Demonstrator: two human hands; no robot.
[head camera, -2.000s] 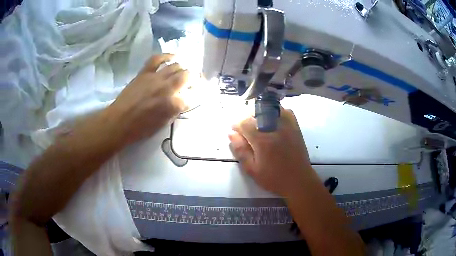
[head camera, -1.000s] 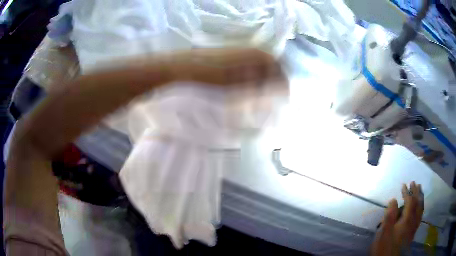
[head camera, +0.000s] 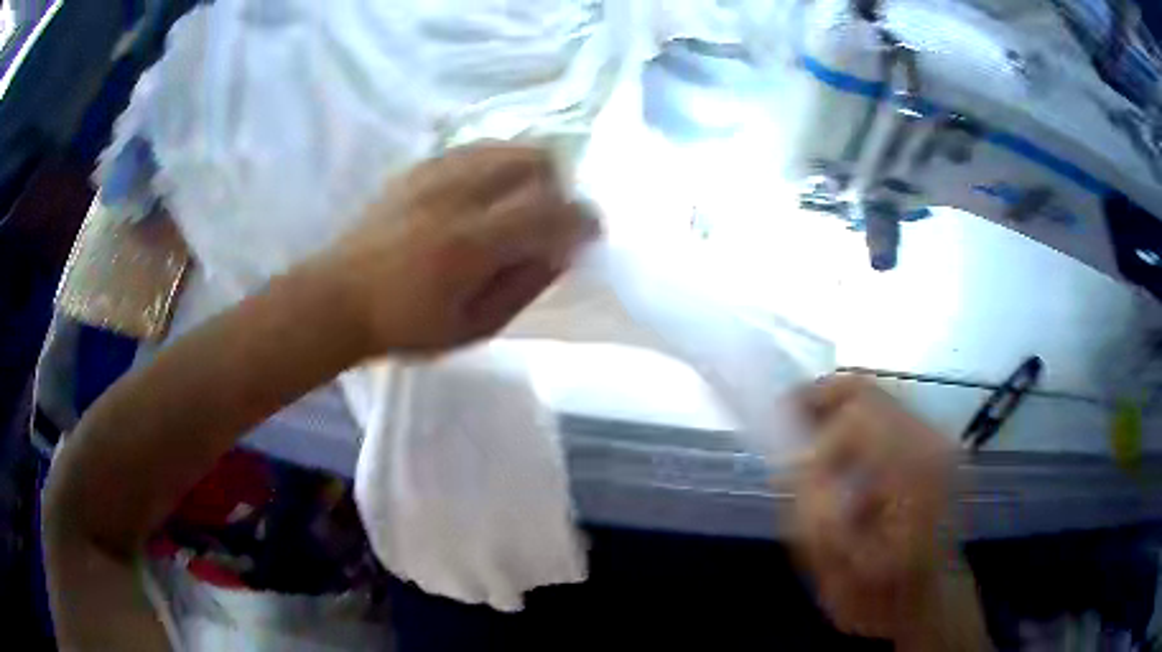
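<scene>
A strip of white cloth (head camera: 695, 318) runs between my hands, blurred and partly washed out by the lamp. My left hand (head camera: 478, 248) is closed on its upper left end, over the table left of the needle area. My right hand (head camera: 873, 478) is closed on its lower right end at the table's front edge, and is blurred. More white cloth (head camera: 465, 471) hangs over the front edge below my left hand. The sewing machine head (head camera: 981, 140) stands at upper right, its needle area in glare.
White garment pieces (head camera: 319, 115) are heaped at upper left. Black thread snips (head camera: 1005, 401) lie right of my right hand, near yellow tape (head camera: 1126, 433). A gold-brown patch (head camera: 121, 274) is at far left. The grey ruled edge (head camera: 663, 471) crosses the front.
The view has shifted. My right hand has moved left from beside the snips and taken hold of white cloth. My left hand has moved left, and the strip is now stretched between both hands.
</scene>
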